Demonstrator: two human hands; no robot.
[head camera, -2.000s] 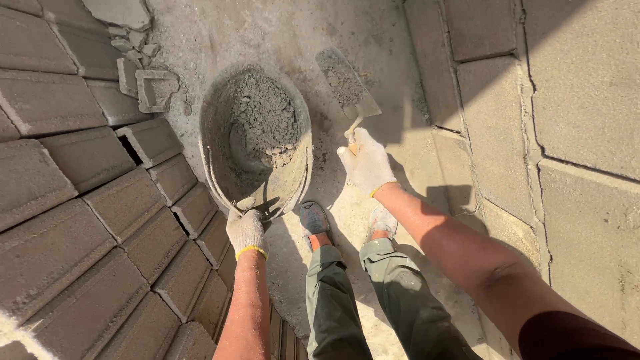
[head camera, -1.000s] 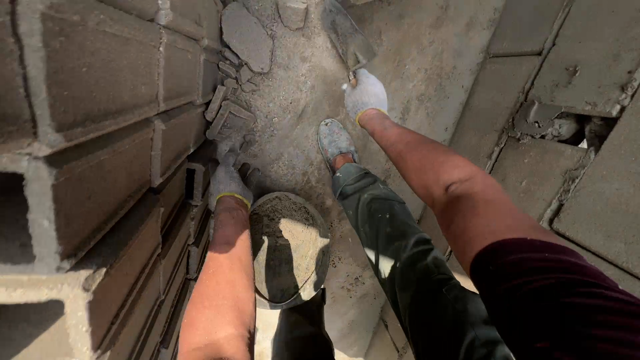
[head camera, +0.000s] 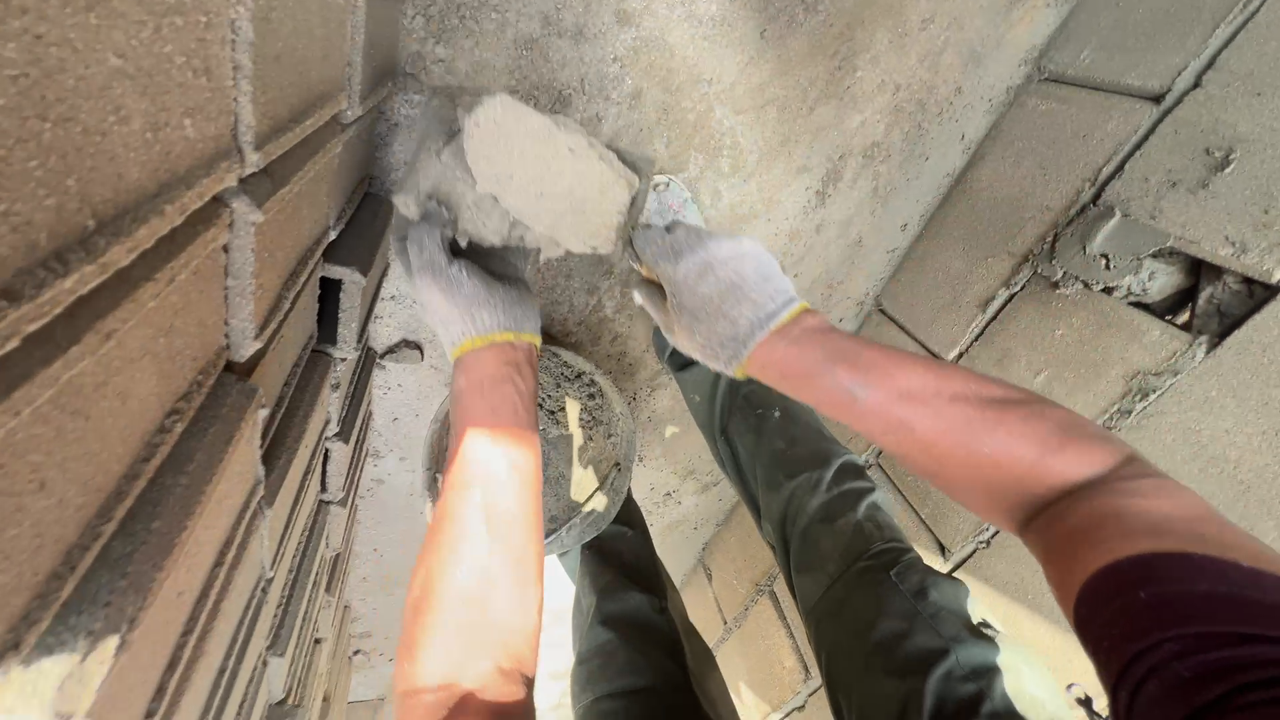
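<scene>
My left hand (head camera: 470, 290), in a pale glove with a yellow cuff, grips a broken piece of concrete (head camera: 545, 175); its flat pale face is turned up and its left side is blurred. At the right end of this piece is my right hand (head camera: 715, 295), also gloved, with its fingers curled round the trowel's handle. Little of the trowel shows beyond a thin dark edge by the fingers; its blade is mostly hidden. Below my left wrist stands a round bucket (head camera: 625, 430) with grey mortar (head camera: 565, 390) inside, partly covered by my forearm.
Stacked concrete blocks (head camera: 120, 120) rise close along the left. On the right is a block wall (head camera: 1020, 200) with mortar joints and a gap (head camera: 1190, 290) showing rough mortar. Concrete floor (head camera: 800, 90) lies between them. My shoe (head camera: 670, 200) is just above my right hand.
My left hand has left the bucket's rim, reached the rubble beside the stacked blocks and lifted a broken piece. My right hand, earlier stretched out with the trowel, has come in beside the piece.
</scene>
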